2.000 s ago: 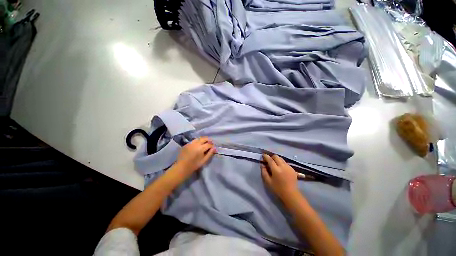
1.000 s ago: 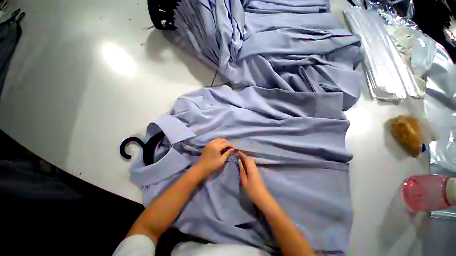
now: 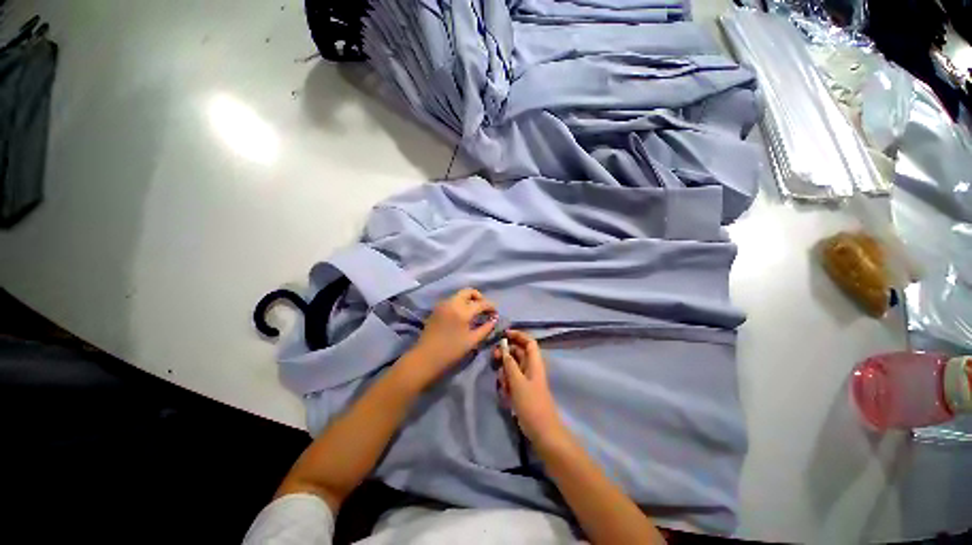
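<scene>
A light blue-grey shirt (image 3: 629,426) lies flat on the white table, its collar (image 3: 368,275) to the left around a black hanger (image 3: 279,313). The button placket (image 3: 629,331) runs from the collar to the hem at right. My left hand (image 3: 458,325) pinches the placket edge at the chest. My right hand (image 3: 522,373) is just right of it, its fingertips close to the left ones. A small pale tip of a slim stick (image 3: 504,346) shows at my right fingers. The button is too small to tell.
A pile of the same shirts (image 3: 597,96) lies beyond, with black hooks at its left end. Clear poly bags (image 3: 799,117), a bagged orange-brown lump (image 3: 856,271) and a pink bottle (image 3: 901,391) are at right. Dark cloth (image 3: 27,128) hangs at the far left.
My right hand has moved left along the placket to beside my left hand, which has shifted slightly right. The placket's open edges now lie closer together. The view has shifted slightly.
</scene>
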